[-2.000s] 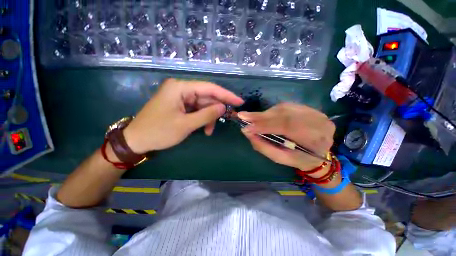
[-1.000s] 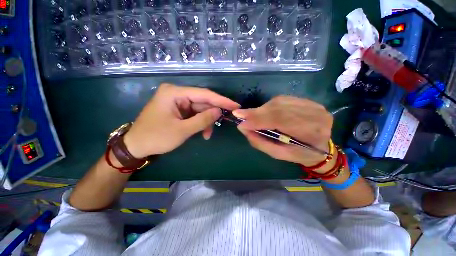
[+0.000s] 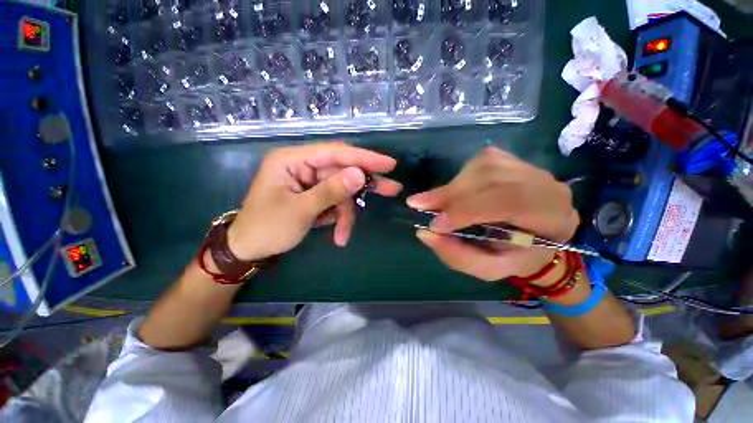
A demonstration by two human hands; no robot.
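Note:
My left hand (image 3: 301,194) holds a small dark component (image 3: 364,190) with a white square tag between thumb and fingers, above the bench. My right hand (image 3: 499,219) holds slim metal tweezers (image 3: 520,239) with a pale band; their tips point left, apart from the component. Whether the tips grip anything is too small to tell. A clear blister tray (image 3: 330,124) with rows of pockets, most holding dark tagged components, lies beyond my hands. Tiny black parts (image 3: 423,161) lie on the bench between my hands and the tray, blurred.
A blue machine (image 3: 54,157) with red displays stands at left. At right are a blue glue dispenser (image 3: 652,194) with a round gauge, a red syringe (image 3: 652,111) with a blue end, and a crumpled white tissue (image 3: 588,78). The dark green bench (image 3: 363,273) ends before my body.
My right hand with the tweezers has moved right, away from the component and my left hand. The left fingers have spread slightly. The view has shifted, showing more of the left machine.

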